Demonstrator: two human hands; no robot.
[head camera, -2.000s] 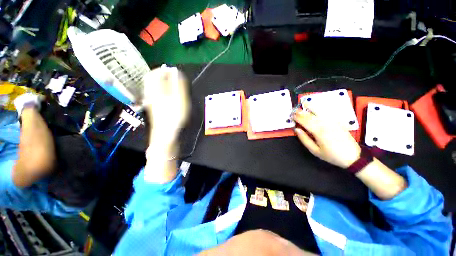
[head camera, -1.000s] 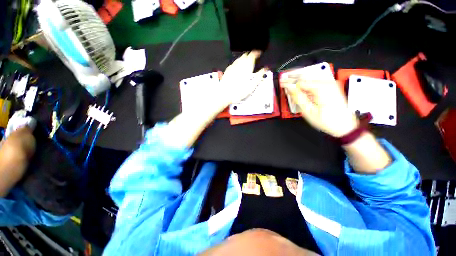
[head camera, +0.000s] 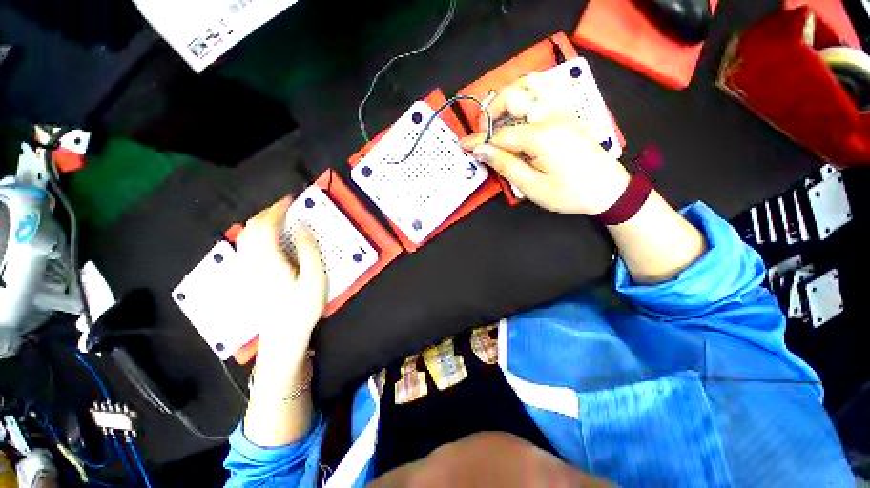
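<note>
Several flat white square units with dark dots near their corners lie in a slanting row on orange-red pads. My right hand (head camera: 558, 152) pinches a thin grey test cable (head camera: 434, 122) between thumb and fingers, over the gap between the third unit (head camera: 417, 172) and the rightmost unit (head camera: 590, 95). The cable loops over the third unit. My left hand (head camera: 286, 276) lies over the left edge of the second unit (head camera: 329, 233), beside the leftmost unit (head camera: 217, 300). Its fingers are apart; whether it touches the unit is hard to tell.
A red tape dispenser (head camera: 797, 86) stands at the upper right, near a black mouse (head camera: 675, 17) on an orange pad. A black barcode scanner (head camera: 129, 329) and white fan (head camera: 27, 257) are at the left. More pale units (head camera: 826, 202) stand at the far right.
The view has turned and shifted right. My right hand has moved to the gap by the rightmost unit with the cable. My left hand has gone from the scanner side to the left units.
</note>
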